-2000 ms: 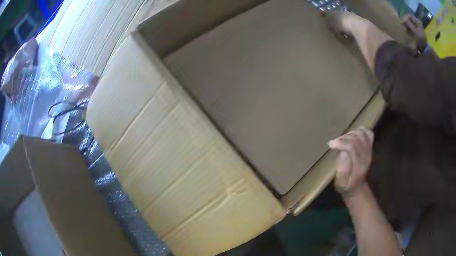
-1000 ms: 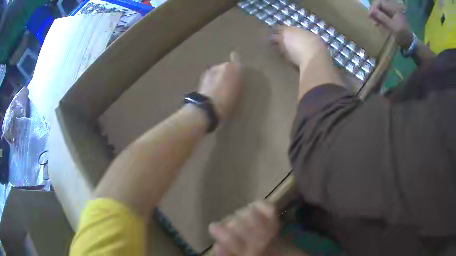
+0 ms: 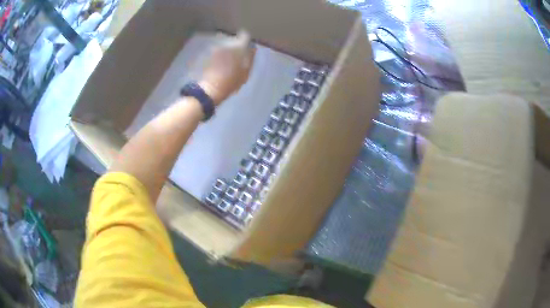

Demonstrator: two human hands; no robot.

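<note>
The smaller brown carton stands open in front of me. Small silvery metal parts stand in tight rows along its right side, on a pale separator sheet. My left hand, with a dark wristband and yellow sleeve, is inside the carton over the sheet, near the far wall. It is blurred, and I cannot tell whether it holds anything. My right hand seems to show, dim and blurred, below the carton's near right corner; its fingers are unclear.
The larger carton's creased flap is at the right. Shiny bubble wrap lies between the cartons, with black cable loops farther back. Limp white sheets are left of the smaller carton. Cluttered plastic film lies at the far left.
The view has swung left from the larger carton to the smaller one. My left hand has left the larger carton. My right hand is off its rim. The other person is out of view.
</note>
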